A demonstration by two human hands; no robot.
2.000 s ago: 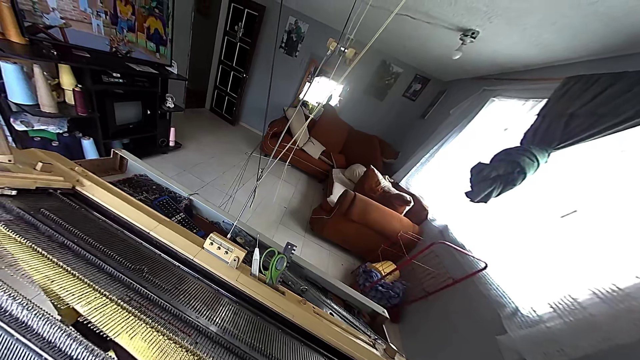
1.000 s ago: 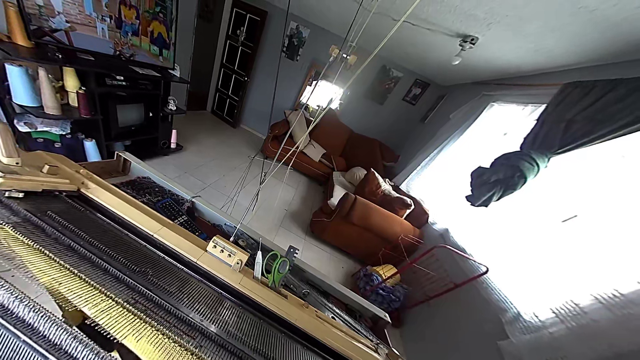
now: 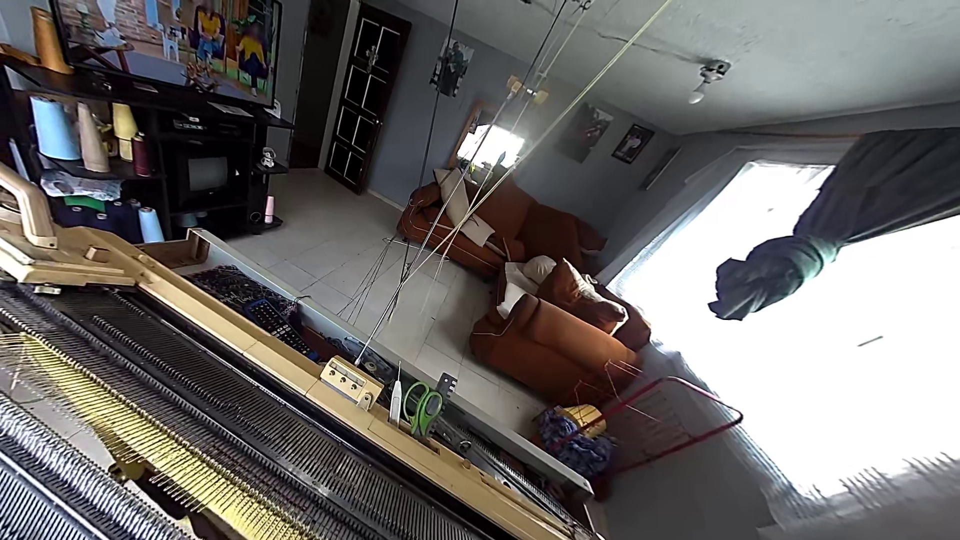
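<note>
Neither of my hands shows in the head view. A knitting machine's needle bed point(image 3: 247, 390) runs diagonally across the lower left, with yellow knitting point(image 3: 150, 442) hanging along its needles. The machine's carriage point(image 3: 67, 255), with a beige handle, sits at the left end of the bed. Green-handled scissors point(image 3: 422, 409) and a small pointed tool with a white handle point(image 3: 396, 401) stand upright in the beige rail, right of a beige block with dials point(image 3: 350, 381). Strands of yarn point(image 3: 480, 199) rise from near the block towards the ceiling.
Behind the rail, a long tray holds a remote control point(image 3: 281, 328) and tangled dark material. Yarn cones point(image 3: 54, 129) stand on the black shelf unit at the left. Brown sofas point(image 3: 555, 341), a red metal frame point(image 3: 701, 442) and a blue yarn bundle point(image 3: 581, 448) are beyond the machine.
The carriage at the left end of the bed has moved right, further into view, and its handle now shows more fully.
</note>
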